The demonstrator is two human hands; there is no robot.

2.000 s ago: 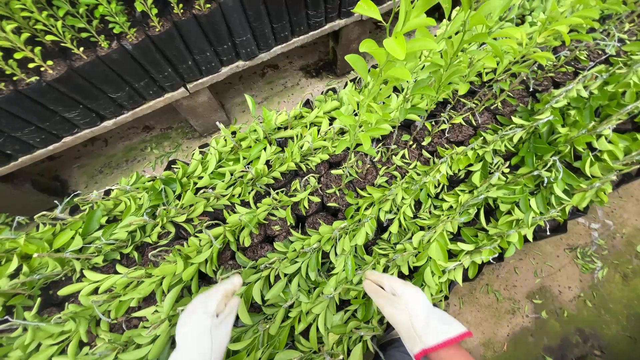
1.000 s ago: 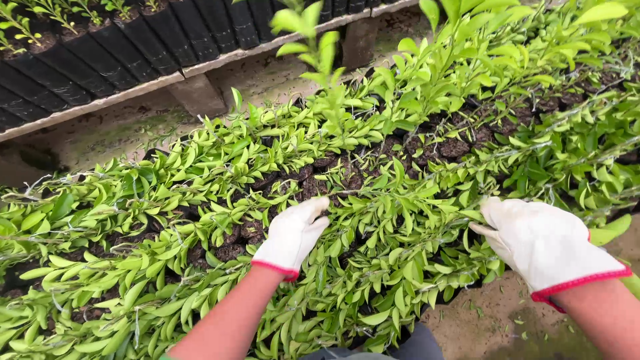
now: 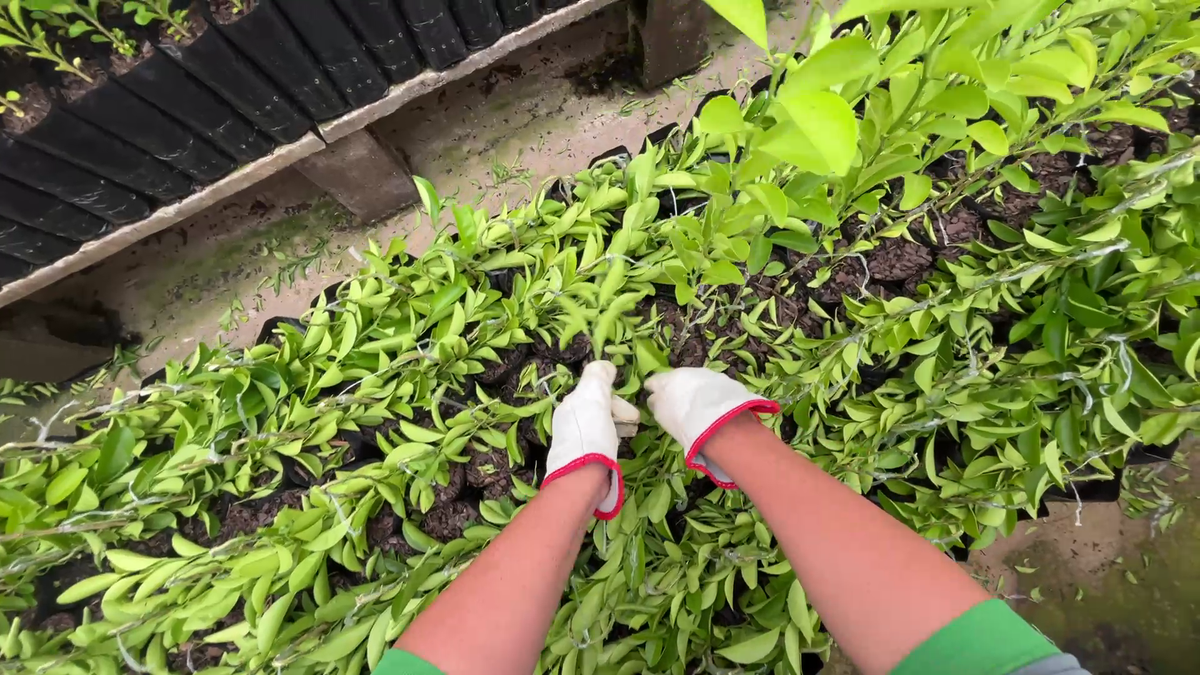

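Observation:
Both my hands wear white gloves with red cuffs and are close together over rows of leafy green seedlings (image 3: 394, 366). My left hand (image 3: 589, 417) is closed around a leafy shoot (image 3: 605, 305), whose tip rises above the thumb. Just to its right, my right hand (image 3: 698, 408) has its fingers bent at a green leaf; whether it grips the stem is hidden. The seedlings stand in black bags of dark soil, and many of their stems lean over. Thin pale ties (image 3: 1120, 361) show among the stems.
Black grow bags (image 3: 244, 84) with small plants stand on a concrete ledge (image 3: 225, 183) at the upper left, held up by a concrete block (image 3: 361, 173). Taller upright seedlings (image 3: 872, 122) rise at the upper right. Concrete floor (image 3: 1087, 562) with fallen leaves shows at the lower right.
My hands were wide apart over the foliage one second ago; now they are close together at a shoot. My left hand has closed on it.

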